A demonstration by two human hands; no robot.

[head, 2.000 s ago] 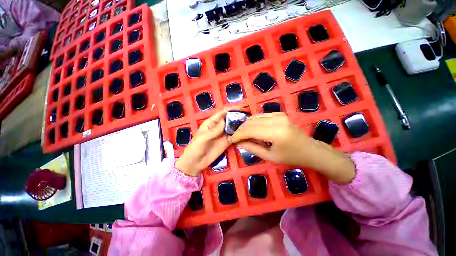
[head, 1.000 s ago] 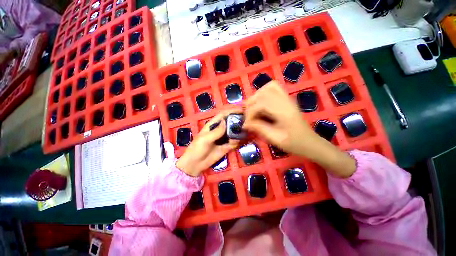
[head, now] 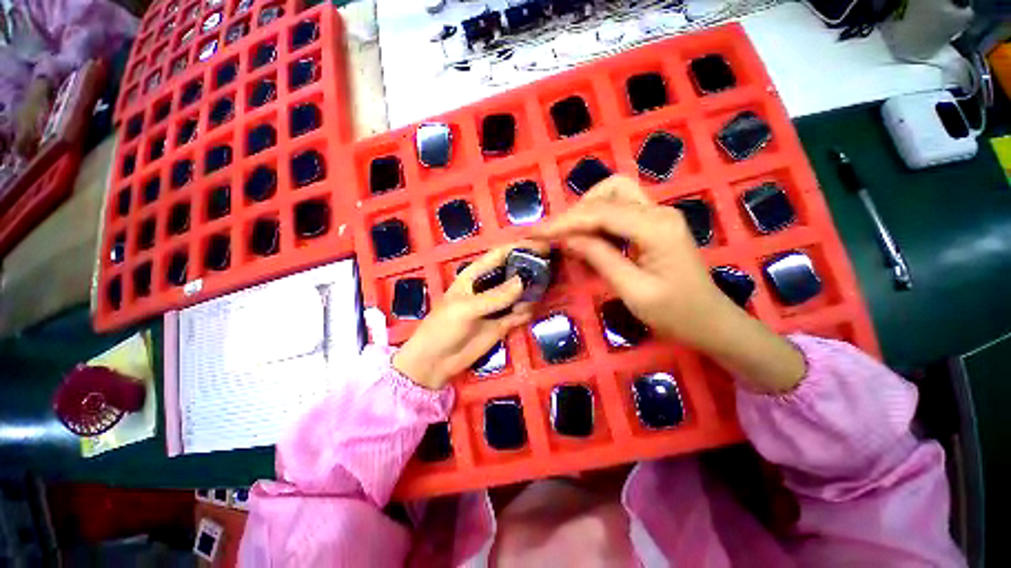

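A red-orange watch tray [head: 654, 453] lies in front of me, with dark-faced watch bodies in its square pockets. My left hand [head: 460, 328] holds one watch body [head: 530, 274] between thumb and fingers above the middle of the tray. The side turned up looks grey with a round dark area. My right hand [head: 649, 261] is just right of that watch body, its fingertips near the top edge. Whether they touch it, or pinch something thin, I cannot tell.
A second red tray of watch bodies [head: 246, 291] is at left, beside a record sheet [head: 211, 388]. A red round item [head: 98, 399] lies on yellow paper. A pen [head: 876, 222] and white box [head: 929, 131] are at right. Small black units with white cables stand at the back.
The watch body stays in my left hand and was turned from its shiny side to its grey side. My right hand went up off it, and its fingers are now stretched out towards its top edge.
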